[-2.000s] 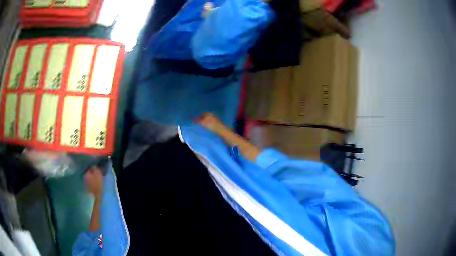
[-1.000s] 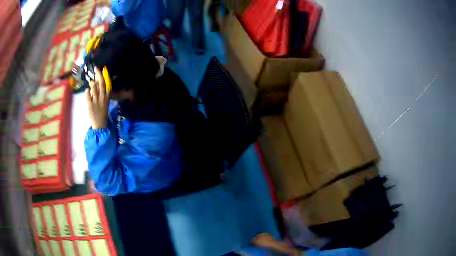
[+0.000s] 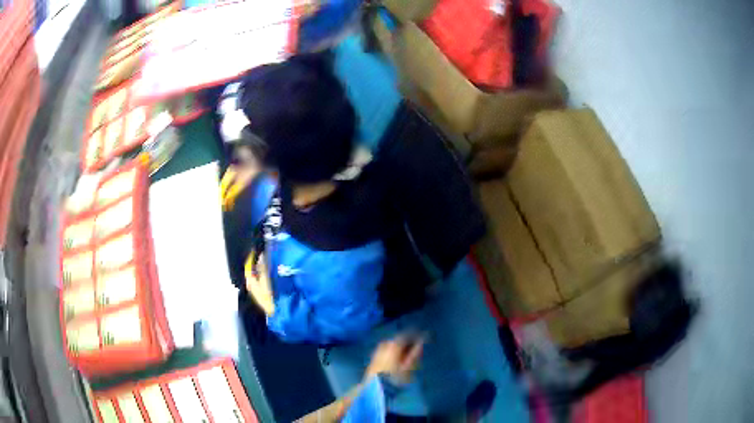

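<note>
One blurred hand (image 3: 395,359) shows at the bottom middle. It appears to be my left hand, since its forearm comes from the lower left. Its fingertips look dark, and I cannot tell whether it holds anything. Blue cloth lies beside the forearm. My right hand is out of the picture. A red tray with cream cards (image 3: 234,388) lies at the lower left, cut off by the bottom edge. A stack of red trays with cream cards (image 3: 157,285) lies above it, beside a white sheet (image 3: 192,240).
A person in a blue smock and dark cap (image 3: 326,289) sits at the bench, head bent. More red trays (image 3: 116,124) line the far left. Cardboard boxes (image 3: 579,206) stand at right, one holding red items (image 3: 479,37). A black object (image 3: 661,306) lies below them.
The view has shifted, so the seated person and boxes appear farther right. The person's raised hand has left the side of their head. The hand thought to be my left has come into view.
</note>
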